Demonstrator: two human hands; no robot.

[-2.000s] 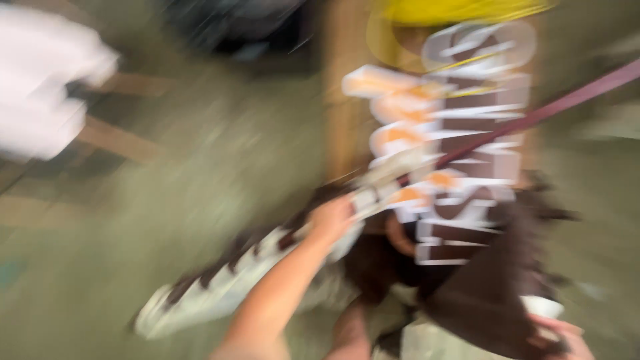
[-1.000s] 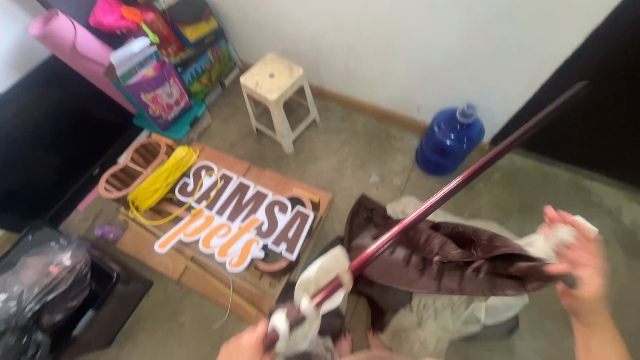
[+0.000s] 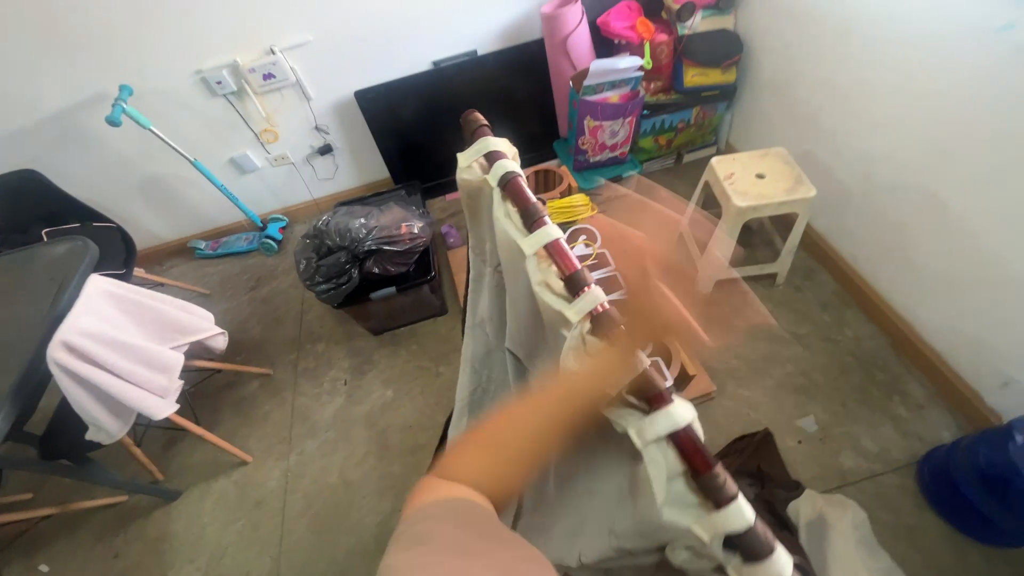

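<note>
A dark red curtain rod slants from the upper middle to the lower right. Cream and brown fabric loops are strung along it, and a cream curtain panel hangs from them. My left hand is strongly blurred at the middle of the rod, its forearm crossing over the curtain. Whether its fingers touch the rod or a loop cannot be made out. Brown fabric lies bunched beside the rod's lower end. My right hand is not in view.
A white plastic stool stands right of the cardboard and lettered sign. Left are a dark bin with a black bag, a scooter, and a chair with a pink cloth. A blue water jug is at the right edge.
The view has swung left. Loops of fabric now line the rod, which showed mostly bare a second ago. My left hand has moved from the rod's near end to its middle; my right hand has left view.
</note>
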